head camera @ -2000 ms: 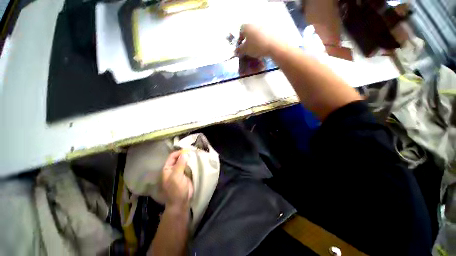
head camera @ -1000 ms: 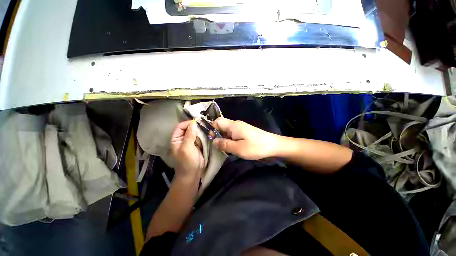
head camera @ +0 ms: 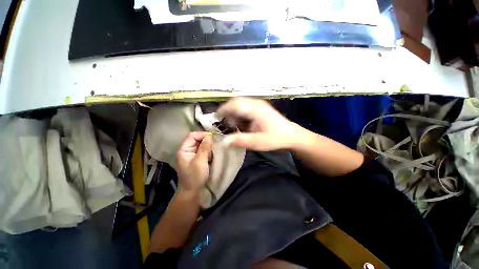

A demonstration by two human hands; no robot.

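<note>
A beige fabric piece (head camera: pixel 226 165) lies on my lap, just below the table edge, with a paler folded part at its top. My left hand (head camera: pixel 194 162) pinches the fabric between thumb and fingers, with a small yellow bit at the fingertips. My right hand (head camera: pixel 260 126) is motion-blurred, just right of the left fingertips over the fabric. Dark thread snips (head camera: pixel 219 126) show only as a small dark shape at its fingers; the rest is hidden.
The white table (head camera: pixel 236 71) crosses the top, with a black plate (head camera: pixel 121 31) and white sheet. Beige pieces (head camera: pixel 39 173) hang at left; a tangled strap pile (head camera: pixel 420 152) is at right. Brown pieces (head camera: pixel 412 31) lie at the table's right end. A dark apron (head camera: pixel 257 210) covers my lap.
My right hand came from the table to the fabric with the snips, and has since lifted slightly and opened wider beside my left fingertips. My left hand keeps its pinch. The view has turned.
</note>
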